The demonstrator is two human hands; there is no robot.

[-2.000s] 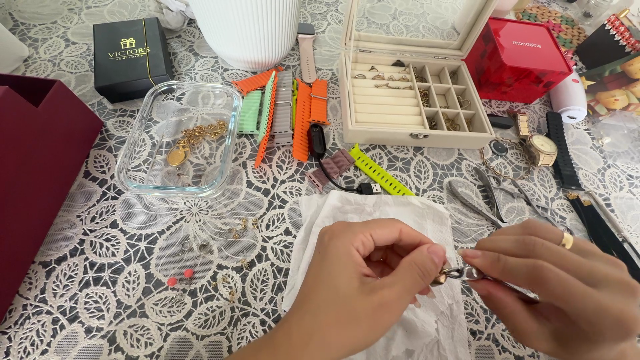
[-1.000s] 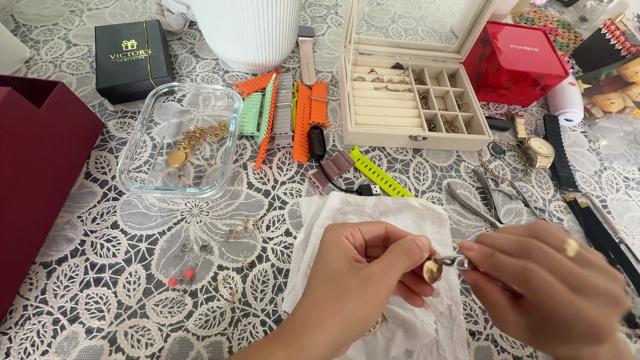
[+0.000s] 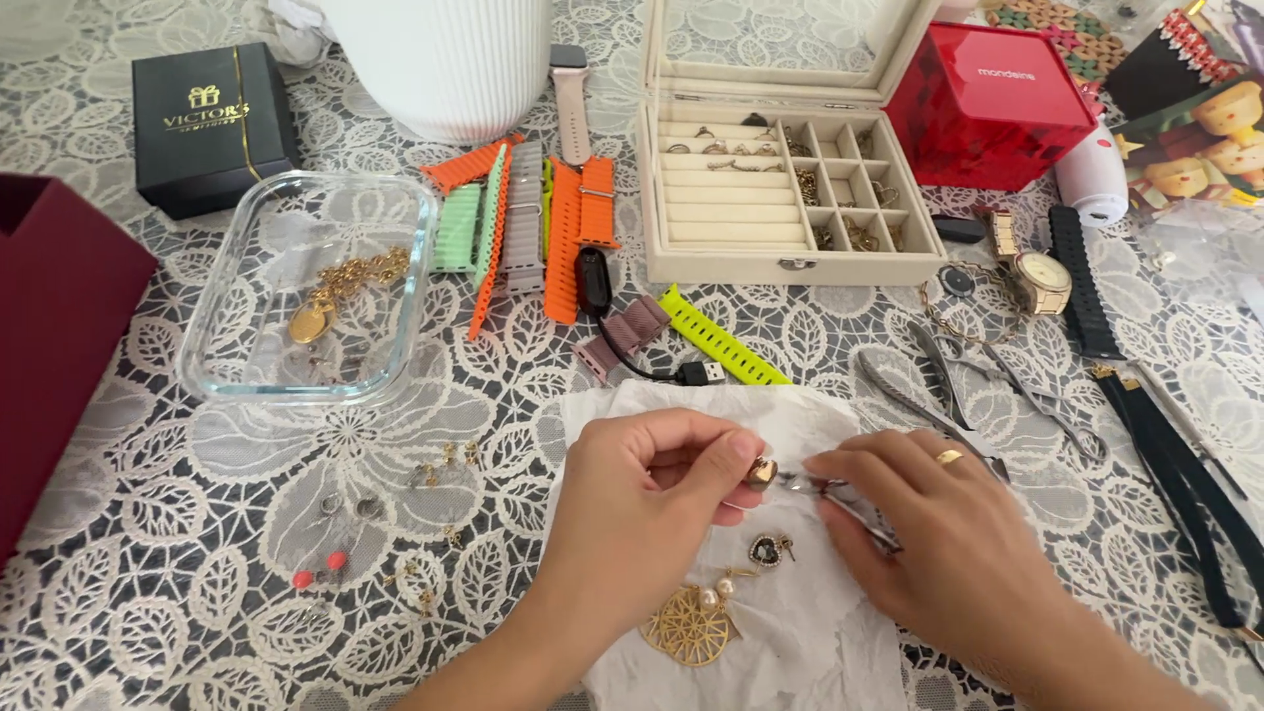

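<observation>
Between thumb and fingertips, my left hand [image 3: 662, 494] pinches a small gold-coloured piece of jewelry [image 3: 761, 473]. My right hand [image 3: 928, 543] grips a small metal tool [image 3: 857, 515], possibly pliers or tweezers, whose tip points at the piece; whether the two touch is unclear. Both hands are over a crumpled white cloth or paper [image 3: 820, 632]. On it, below the hands, lie a heart-shaped earring with a dark stone [image 3: 766, 550] and gold openwork round earrings [image 3: 689, 626] with pearl-like beads [image 3: 718, 592].
A glass dish [image 3: 296, 390] holds a gold chain with a pendant [image 3: 312, 322]. Watch straps [image 3: 565, 242], a jewelry box [image 3: 790, 267] and a red box [image 3: 997, 118] stand or lie behind. Metal nippers [image 3: 923, 410] and a gold watch [image 3: 1042, 281] are at right; small earrings [image 3: 336, 560] lie at left.
The held piece shows its round gold face one second ago and is turned differently now. My right hand has shifted slightly, uncovering more of its tool. The earrings on the cloth are more exposed.
</observation>
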